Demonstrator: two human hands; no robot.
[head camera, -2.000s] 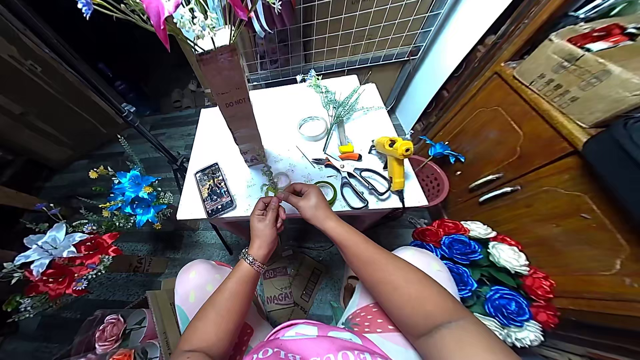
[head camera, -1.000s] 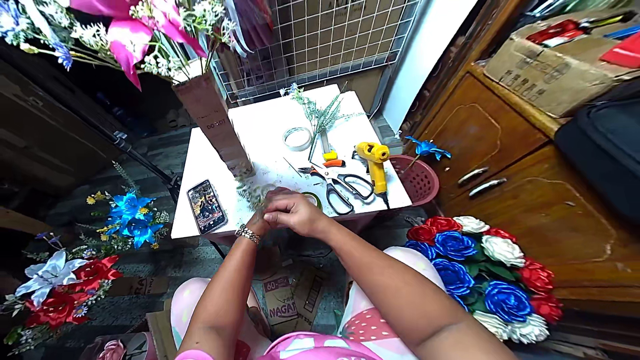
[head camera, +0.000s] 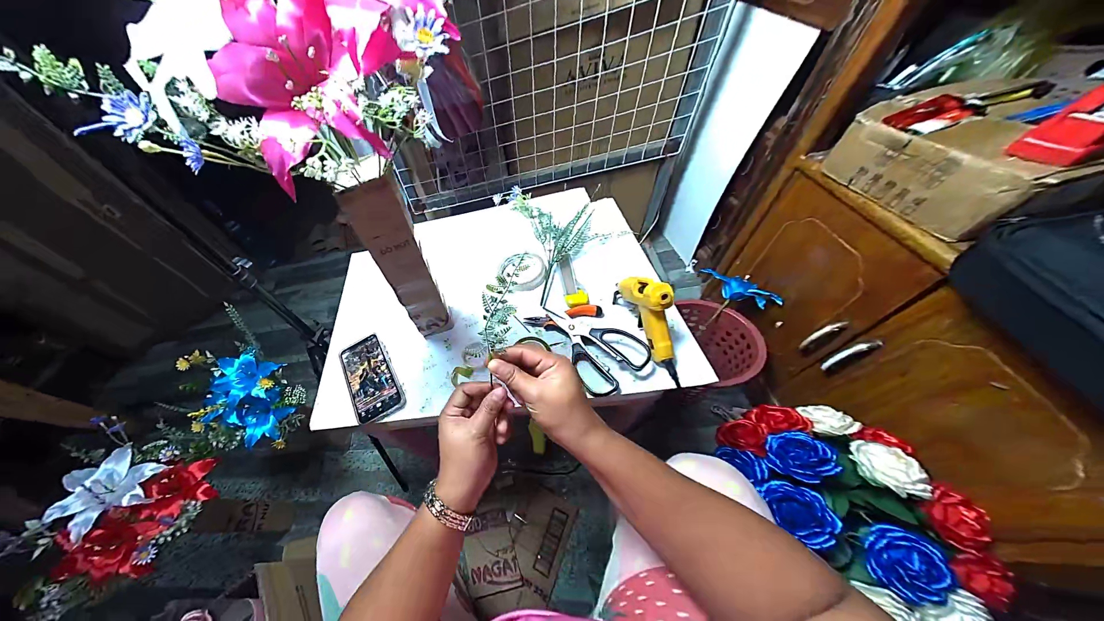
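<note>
Between them, my left hand (head camera: 473, 435) and my right hand (head camera: 545, 388) pinch the thin stem of an artificial fern sprig (head camera: 498, 315), its leaves pointing up. A strip of green tape (head camera: 462, 373) is beside my fingers, and another green piece (head camera: 537, 436) hangs below my right hand. Black-handled scissors (head camera: 595, 345) lie right of my hands, near orange-handled pliers (head camera: 552, 319). Farther right lies a yellow glue gun (head camera: 653, 317). Behind are a roll of clear tape (head camera: 523, 271), a yellow-ended cutter (head camera: 573, 293) and more green sprigs (head camera: 565, 235). Left is a phone (head camera: 372, 379).
A tall cardboard holder (head camera: 395, 250) with pink artificial lilies (head camera: 285, 65) stands on the white table (head camera: 341, 321). A pink basket (head camera: 731, 341) is right of it. Blue, red and white artificial roses (head camera: 802, 457) are lower right; blue flowers (head camera: 245, 392) stand left. Wooden cabinet (head camera: 940, 388) at right.
My hands were closed together over the stem a second ago; now they are apart along it, and the fern sprig shows upright above my fingers. The view has shifted.
</note>
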